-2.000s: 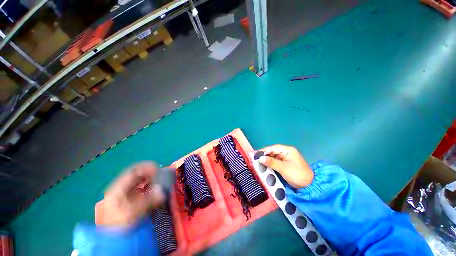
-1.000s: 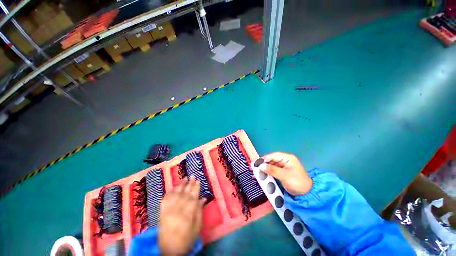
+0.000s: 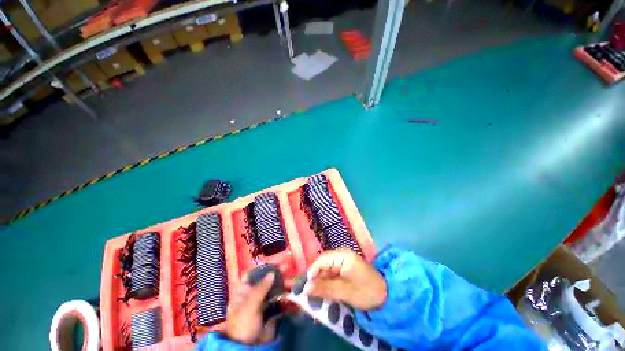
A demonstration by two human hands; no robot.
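The orange-red parts tray (image 3: 236, 230) lies on the green mat, its long slots holding striped stacks of small wired components (image 3: 211, 267) with dark leads along their edges. My left hand (image 3: 248, 308) is over the tray's near side and holds a dark rounded component (image 3: 266, 280), somewhat blurred. My right hand (image 3: 348, 277) is just right of it, fingers pinching the end of the white liner strip (image 3: 321, 312) with its row of dark round pads. A dark pad is at the fingertips, close to the component; whether they touch is hard to tell.
A white roll (image 3: 56, 329) is left of the tray. A loose dark clump of parts (image 3: 214, 192) lies beyond it. A metal post (image 3: 384, 58) stands at the mat's far edge. An open carton (image 3: 558, 291) with clear plastic is at right, another tray (image 3: 597, 63) far right.
My left hand has gone from over a stack to beside my right hand, now with a component. My right hand has moved left and down with the strip, whose end now lies over the tray's near side.
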